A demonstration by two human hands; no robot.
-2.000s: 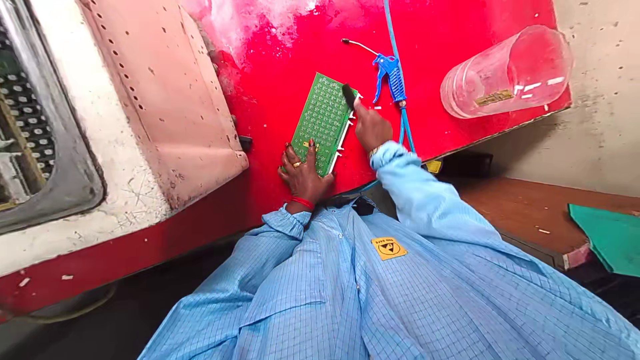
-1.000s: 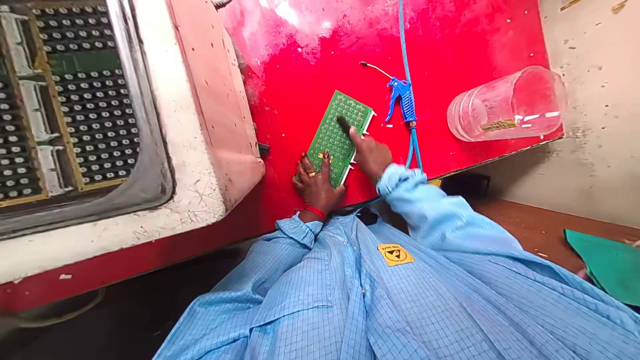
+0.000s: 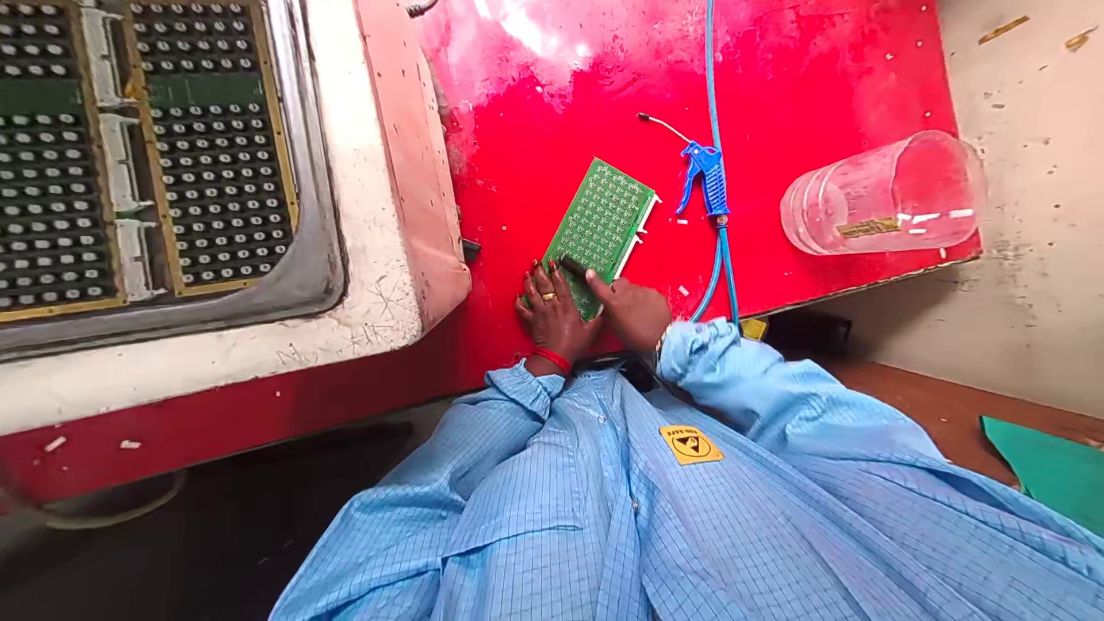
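A green printed circuit board (image 3: 601, 216) lies tilted on the red tabletop, with white parts showing along its right edge. My left hand (image 3: 555, 315), with a ring and a red wrist thread, rests spread on the board's lower left end. In my right hand (image 3: 636, 312) is a small black tool, perhaps a brush (image 3: 573, 266), whose dark end is over the lower part of the board near my left fingertips. Up and to the right of the board lies a blue air blow gun (image 3: 706, 177) on a blue hose (image 3: 712, 69).
A clear plastic jar (image 3: 880, 194) lies on its side at the right. On the left stands a large pale machine housing (image 3: 388, 259) framing panels of black-and-white round parts (image 3: 220, 172). A green sheet (image 3: 1048, 470) is at the lower right. White scraps dot the red surface.
My right hand has moved with the black tool from the board's upper right part down to its lower part, near my left fingers. The view has shifted toward the left.
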